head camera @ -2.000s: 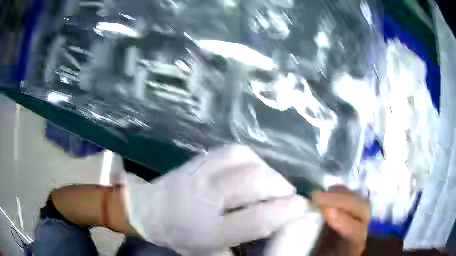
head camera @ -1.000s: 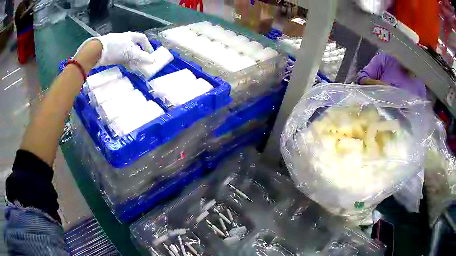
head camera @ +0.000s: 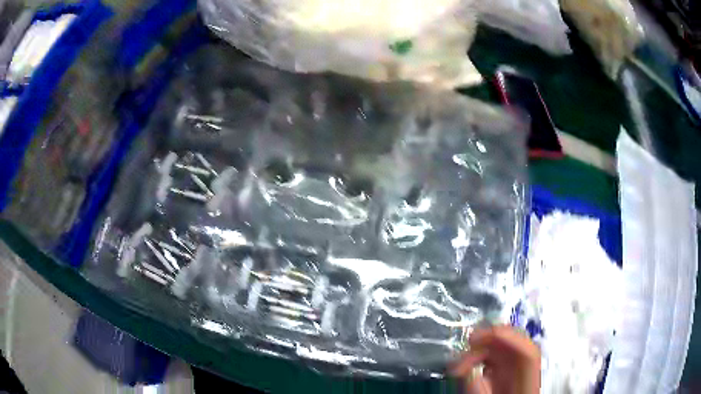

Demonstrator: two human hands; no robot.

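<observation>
The clear blister tray [head camera: 338, 146] lies in front of me. Slim rod parts [head camera: 284, 296] and white end blocks [head camera: 328, 304] sit in its pockets at the left and front; other pockets hold no rods. My right hand [head camera: 503, 360], bare and blurred, is at the tray's front right corner, cut off by the bottom edge. Its fingers are curled, and I cannot tell whether it holds something. My left hand is out of the picture.
Blue crates [head camera: 46, 85] stand at the left. A poly bag of cream pieces [head camera: 353, 35] is behind the tray. A red-edged smartphone [head camera: 530, 111], a heap of white pieces [head camera: 573, 285] and a long pale sheet [head camera: 653, 262] are at the right.
The view has swung from the crates back to the blister tray. My gloved left hand, which held a white block over the blue crate, has left the picture. My bare right hand has come into view.
</observation>
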